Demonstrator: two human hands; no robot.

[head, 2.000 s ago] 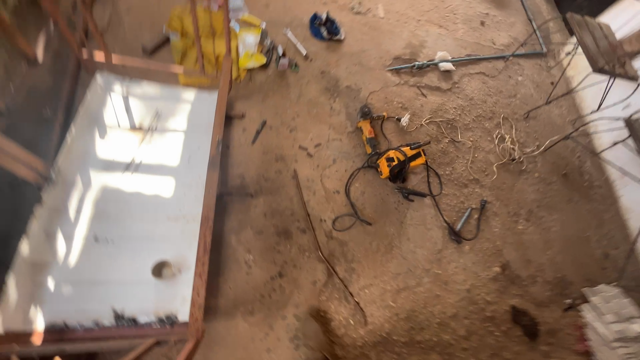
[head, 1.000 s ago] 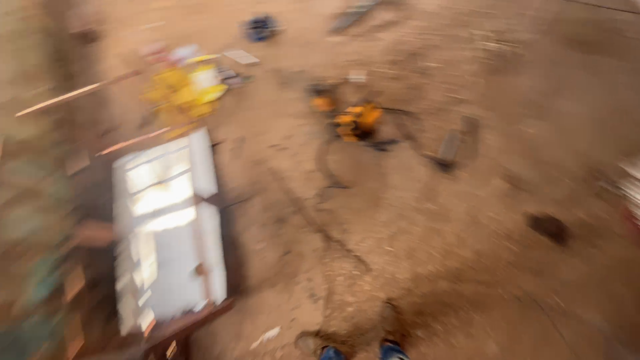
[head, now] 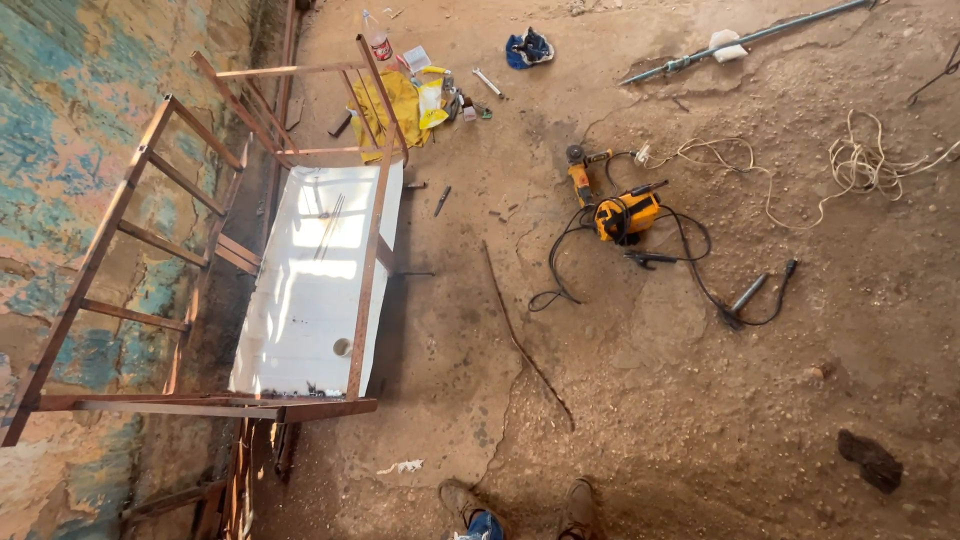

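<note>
Neither of my hands shows in the head view. A reddish-brown metal frame (head: 367,277) stands at the left, with a white sheet panel (head: 300,330) lying inside it and several thin rods (head: 328,229) on the panel. Right of centre on the dirt floor lie an angle grinder (head: 579,176) and a yellow welding machine (head: 630,215) with black cables. An electrode holder (head: 649,259) rests just below that machine. A combination wrench (head: 488,82) is near a yellow cloth (head: 401,112) that has small items on it.
A peeling painted wall (head: 45,187) borders the left side. A long thin rod (head: 525,352) crosses the floor. Pale cord (head: 862,169) lies tangled at right, below a long metal bar clamp (head: 739,43). A dark lump (head: 870,460) is at lower right. My shoes (head: 577,510) show at the bottom edge.
The view has shifted and is sharp where it was blurred. No object has plainly moved on the floor.
</note>
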